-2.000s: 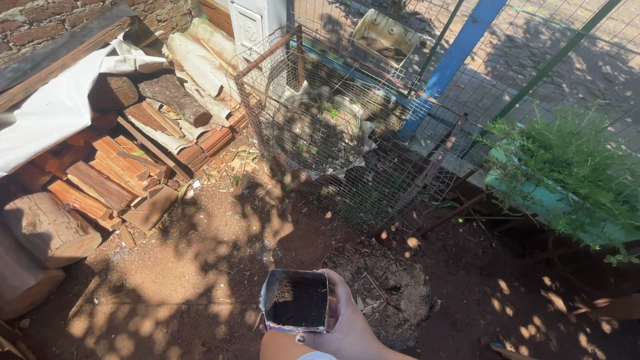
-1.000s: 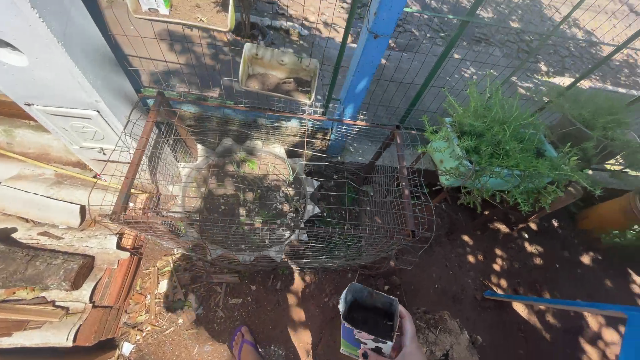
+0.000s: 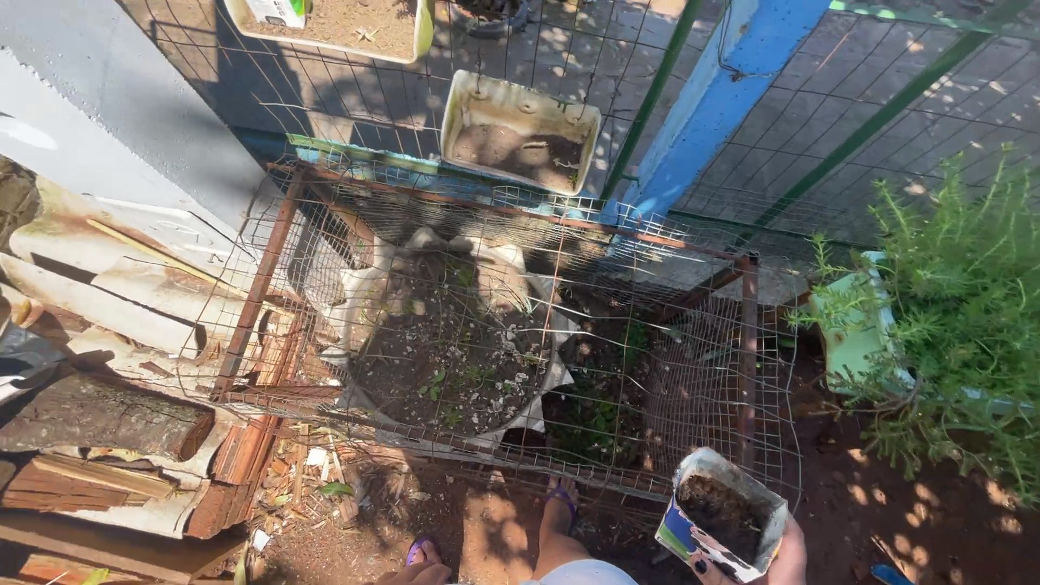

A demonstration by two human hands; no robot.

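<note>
My right hand (image 3: 784,561) grips a cut-open carton (image 3: 719,520) with dark soil inside, at the lower right of the view. The carton is beside the near right corner of a wire mesh cage (image 3: 747,357) with rusty metal bars. Inside the cage is a round planter with a jagged pale rim (image 3: 561,378), holding soil and small green plants. My left hand is not in view.
Firewood (image 3: 106,414) and curved roof tiles (image 3: 106,309) lie at the left. A blue post (image 3: 707,114) and mesh fence stand behind the cage, with a soil-filled plastic container (image 3: 520,150) on the fence. A leafy plant in a light green planter (image 3: 853,333) is at right.
The view has moved toward the cage and fence. The carton, still in my right hand, was in front of the cage and is now by its near right corner.
</note>
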